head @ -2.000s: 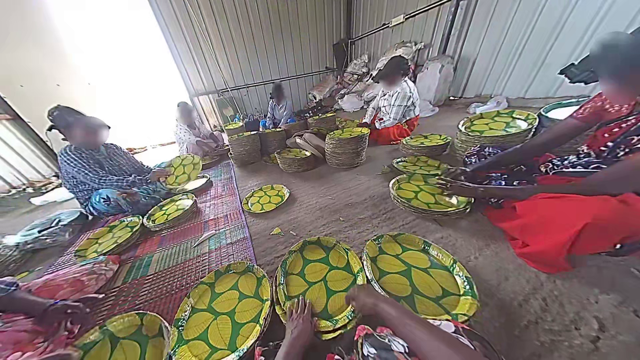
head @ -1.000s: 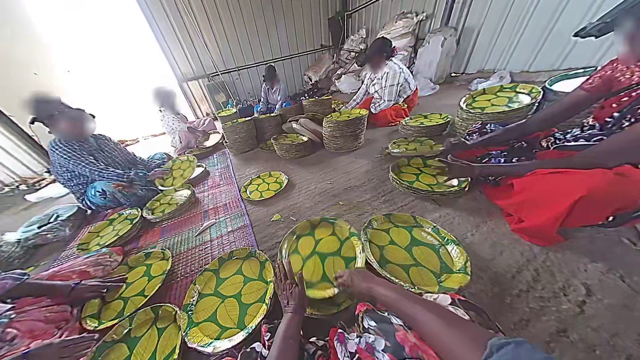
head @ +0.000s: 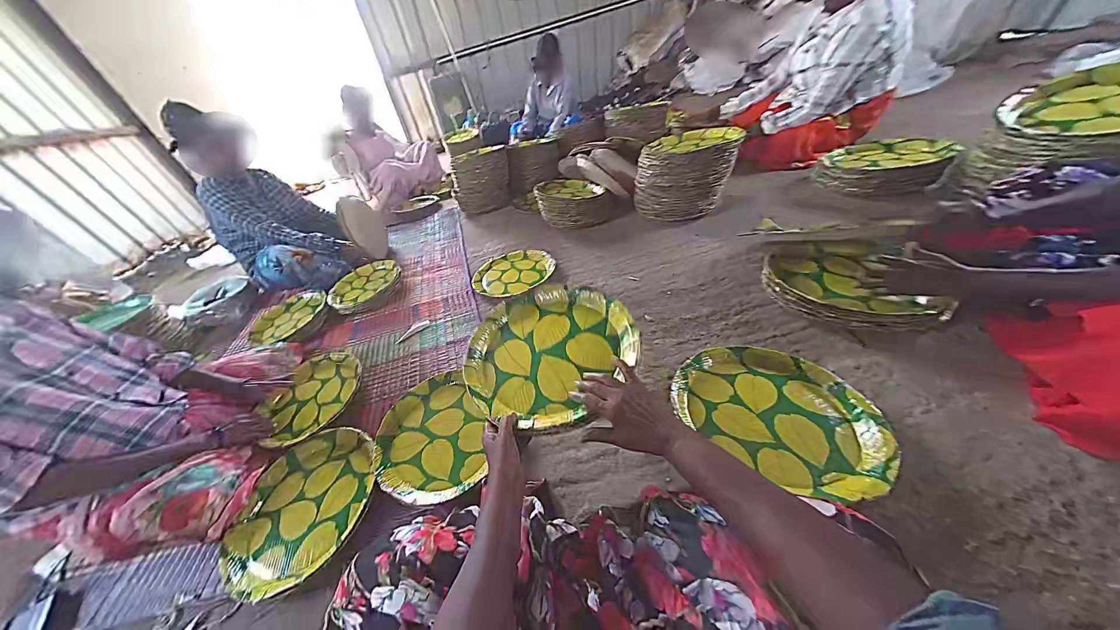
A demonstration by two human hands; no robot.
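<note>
A round plate with a green and yellow leaf print is raised over my lap, its near rim held in my left hand. My right hand lies with fingers spread against the plate's right side, near the rim. Partly behind the held plate, at its lower left, lies another leaf-print plate. To the right a larger-looking leaf-print plate rests on the ground beside my right forearm. Beyond the held plate, a smaller-looking leaf-print plate sits on the floor.
At the left a co-worker in a plaid shirt handles leaf-print plates. At the right a co-worker's hand is over a plate stack. A woven mat runs toward the back, where tall plate stacks and more seated people are.
Both hands have moved left with the plate, which now partly covers the plate at its left. My right fingers have spread. The view has turned left.
</note>
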